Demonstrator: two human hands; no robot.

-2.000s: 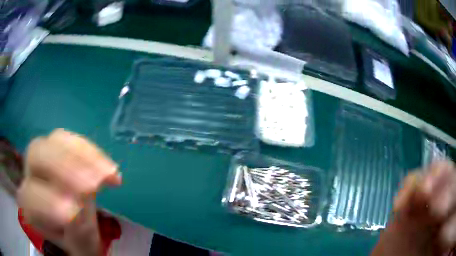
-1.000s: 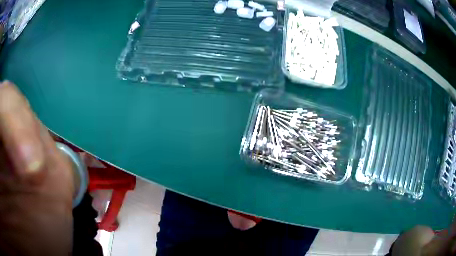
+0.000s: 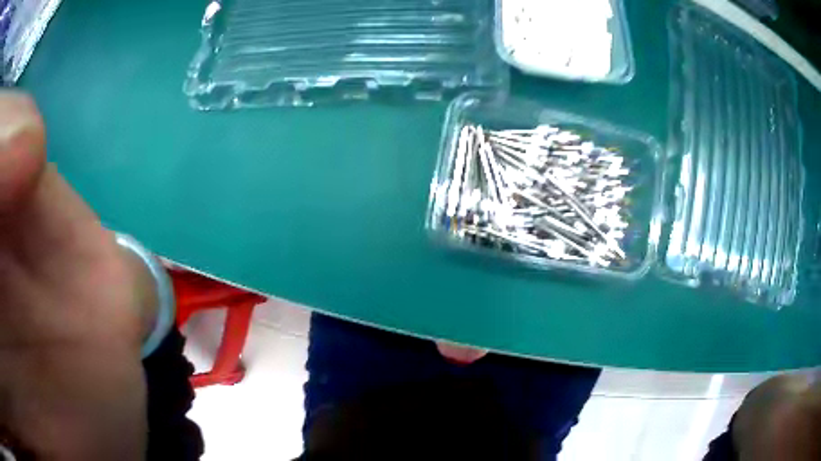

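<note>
A clear box (image 3: pixel 549 194) heaped with metal shafts (image 3: pixel 540 198) sits on the green bench, right of the middle. My left hand (image 3: pixel 67 306) is large and near the camera at the left edge, cut off, with a pale band on the wrist. Its fingers are only partly visible and I cannot tell how they are held. My right hand (image 3: pixel 783 419) shows only in part at the bottom right corner, blurred, its fingers not clear. Neither hand touches the box.
A ribbed clear tray (image 3: pixel 351 45) lies at the top. A box of white slim parts (image 3: pixel 563 36) is beside it. Another ribbed tray (image 3: pixel 734 171) is at the right. A red stool (image 3: pixel 221 329) stands below the bench edge at the left.
The view has tilted down, so the trays and boxes sit higher and the white caps are out of view. My left hand is closer and larger; my right hand has dropped into the lower right corner.
</note>
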